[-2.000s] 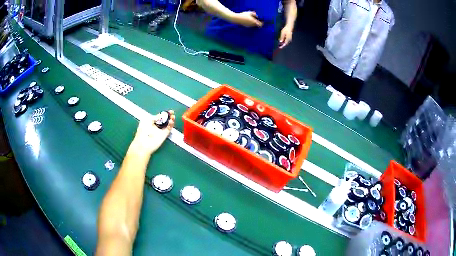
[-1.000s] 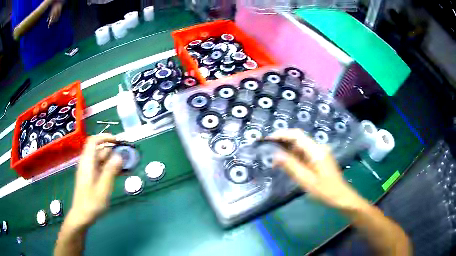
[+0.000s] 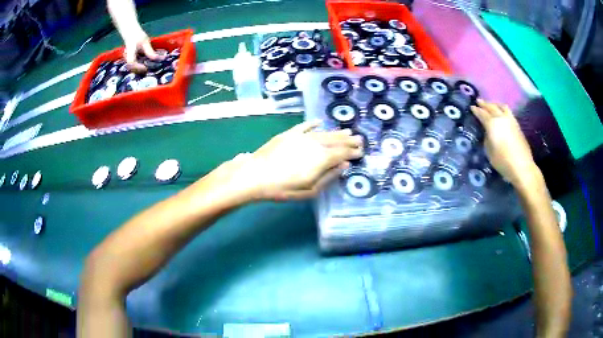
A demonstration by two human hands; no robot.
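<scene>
The clear blister tray [image 3: 397, 221] lies in front of me, its pockets holding rows of black disc units [image 3: 403, 179]. My left hand [image 3: 301, 162] lies over its left side, fingertips at a disc unit in the second row from the near edge. The fingers partly cover that disc, so I cannot tell if they grip it. My right hand [image 3: 506, 138] is at the tray's right edge, fingertips bent near the far right discs; whether it grips the edge is unclear.
Another person's hand [image 3: 141, 56] reaches into the left red parts bin [image 3: 132, 109]. A squeeze bottle [image 3: 246, 76], clear parts box [image 3: 287, 102] and second red bin [image 3: 338, 33] stand beyond the tray. Loose discs [image 3: 167, 170] lie at left. A pink partition [image 3: 463, 36] stands at right.
The view has shifted. The tray now sits straighter. The disc once held up in my left hand is no longer raised; my left hand is over the tray, my right at its edge. Another person's hand entered the bin.
</scene>
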